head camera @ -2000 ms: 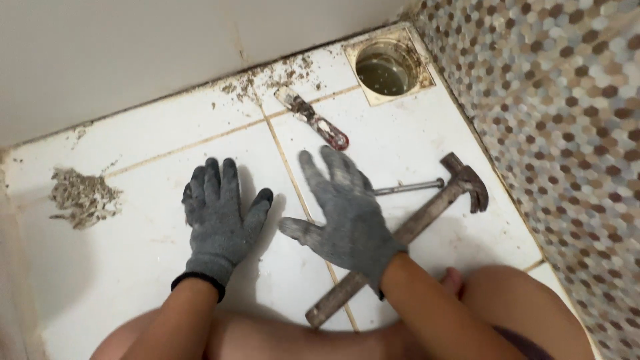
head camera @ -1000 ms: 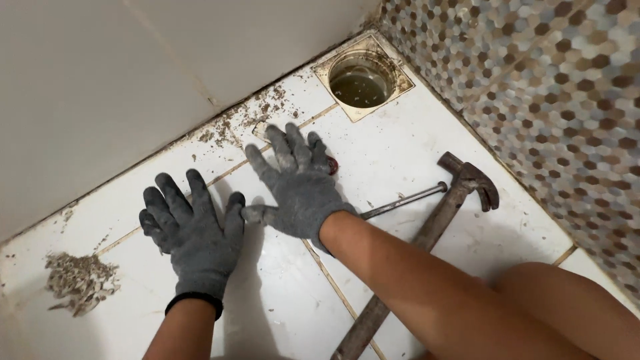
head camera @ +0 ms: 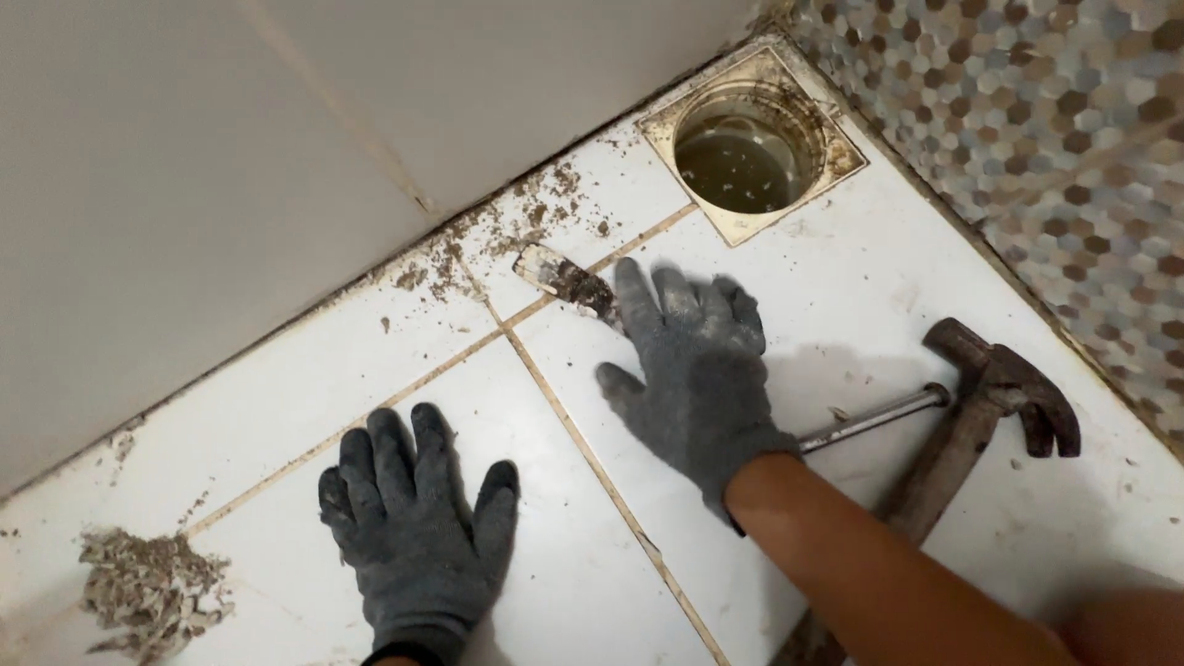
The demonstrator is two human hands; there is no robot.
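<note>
My left hand (head camera: 421, 532), in a grey work glove, is spread palm down on the white floor tiles (head camera: 573, 536) and holds nothing. My right hand (head camera: 698, 375), gloved alike, lies over the handle end of a dirty scraper (head camera: 569, 280), whose blade end points up and left; its fingers look extended, and the handle is hidden beneath them. Right of this hand a claw hammer (head camera: 943, 462) lies on the tiles, partly covered by my forearm. A thin metal rod with a round head (head camera: 874, 418) touches or nearly touches the hammer's handle.
An uncovered square floor drain (head camera: 731, 243) holding murky water sits in the corner. Loose debris (head camera: 546, 208) lies along the base of the grey wall (head camera: 185, 203). A pile of chips (head camera: 153, 592) is at lower left. A hexagon mosaic wall (head camera: 1064, 157) rises on the right.
My right hand has moved onto the scraper, which lay uncovered two seconds ago. The view has shifted. Hammer and rod still lie together on the floor.
</note>
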